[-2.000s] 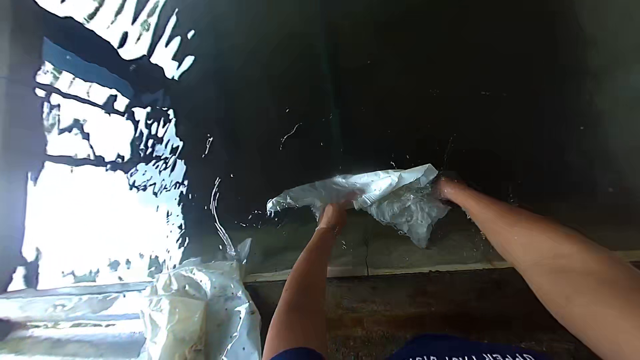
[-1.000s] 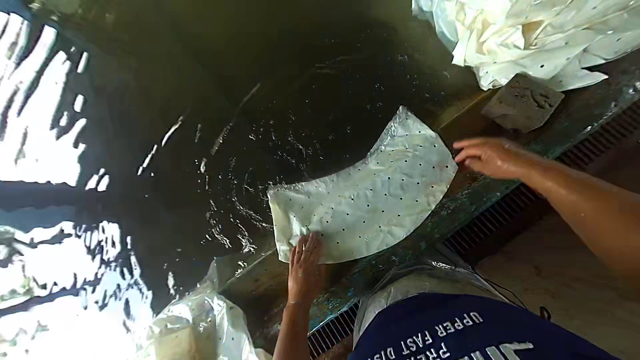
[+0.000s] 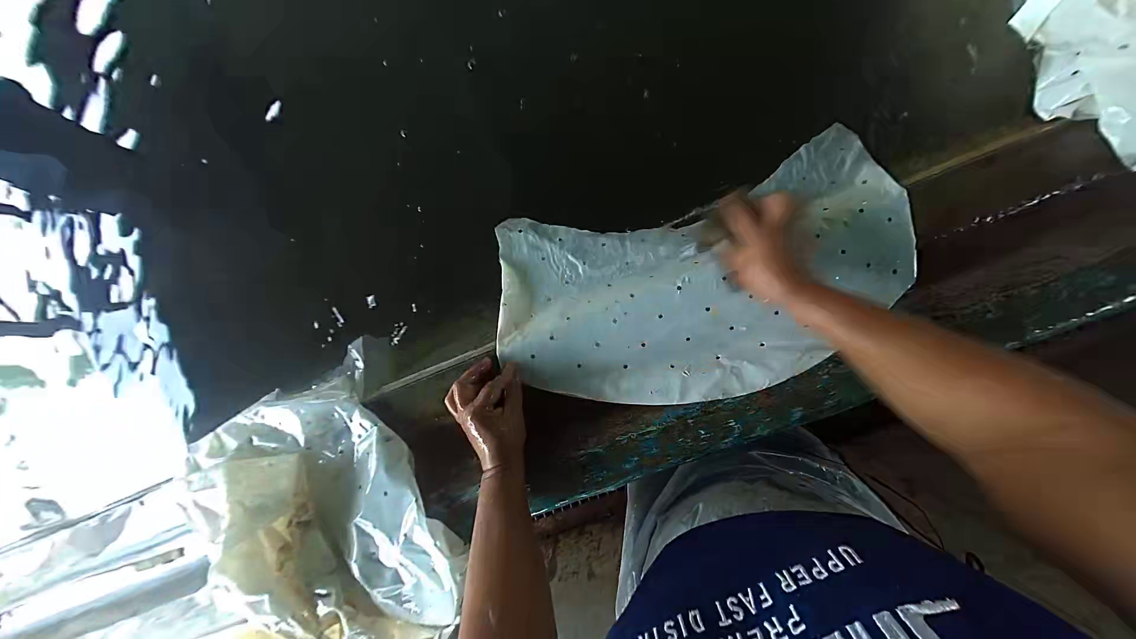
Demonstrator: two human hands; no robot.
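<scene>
A wet, whitish perforated plastic sheet [image 3: 648, 311] with rows of small dark holes lies spread over the edge of a basin of dark water. My left hand [image 3: 488, 399] pinches its lower left corner. My right hand [image 3: 759, 244], blurred by motion, is over the right half of the sheet's upper part. Something brownish and blurred shows at its fingertips; I cannot tell whether it is held.
Dark water [image 3: 399, 160] lies beyond the worn ledge [image 3: 639, 444]. Crumpled clear plastic [image 3: 302, 497] covers something yellowish at lower left. More white perforated sheeting [image 3: 1087, 80] rests at the upper right.
Two seconds ago the sheet was bunched at the water between both hands; now it lies spread on the ledge. My right hand has moved from beside the sheet's right end onto it.
</scene>
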